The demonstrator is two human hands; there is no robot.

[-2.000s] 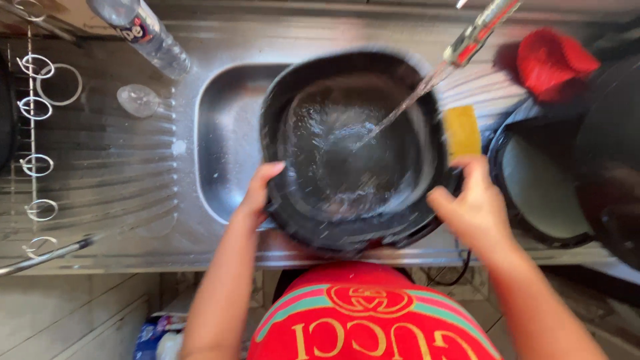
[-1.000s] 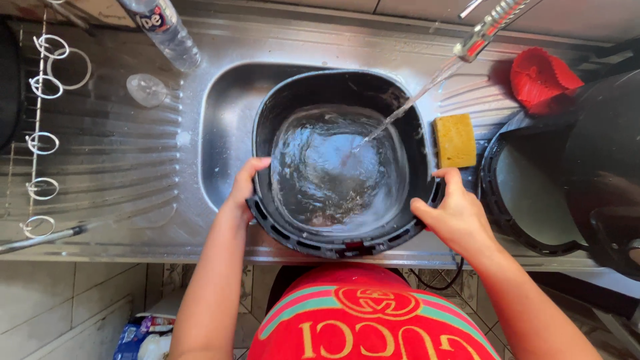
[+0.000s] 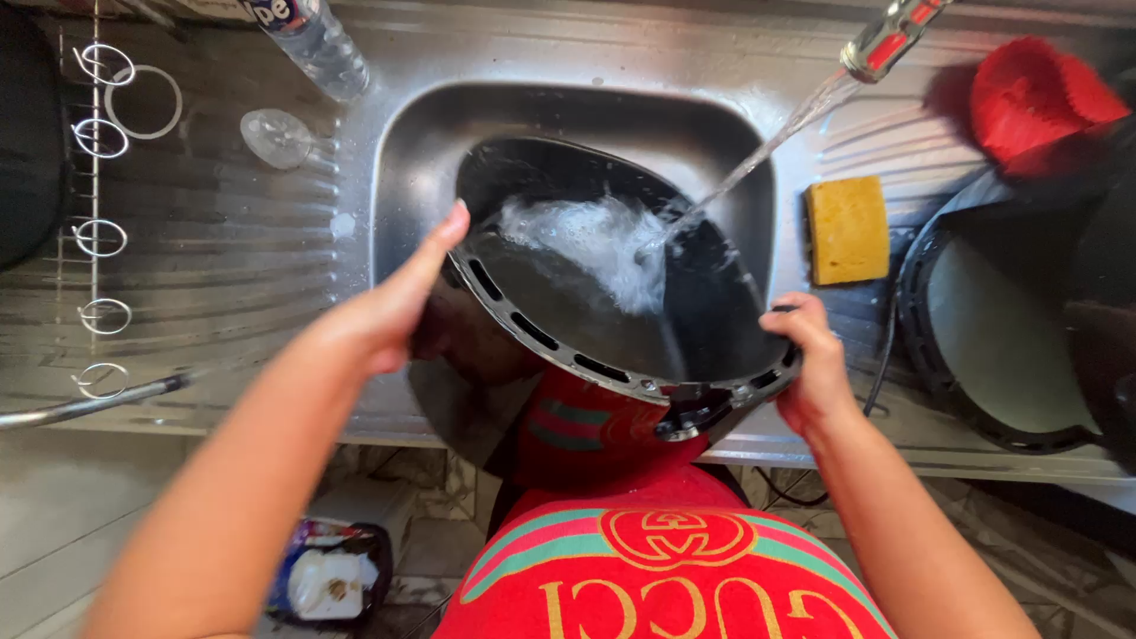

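A black air-fryer basket [image 3: 577,355] is tilted away from me over the steel sink basin [image 3: 390,213], with water swirling inside. My left hand [image 3: 399,302] grips its left side, thumb at the rim. At the right end of the rim, my right hand [image 3: 812,355] is closed on the edge. A stream runs from the faucet [image 3: 887,40] into the basket. Just right of the basin lies a yellow sponge [image 3: 848,231], not touched by either hand.
Right of the sponge stand another black container [image 3: 1003,337] holding cloudy liquid and a red fluted mould [image 3: 1034,102]. On the left are a wire rack [image 3: 95,186], a clear plastic piece [image 3: 275,139] and a plastic bottle [image 3: 319,53]. An open bin [image 3: 333,577] stands below the counter.
The basket has gone from nearly level to steeply tilted, its near side raised, and its water has shifted toward the far side. Both hands keep hold of it.
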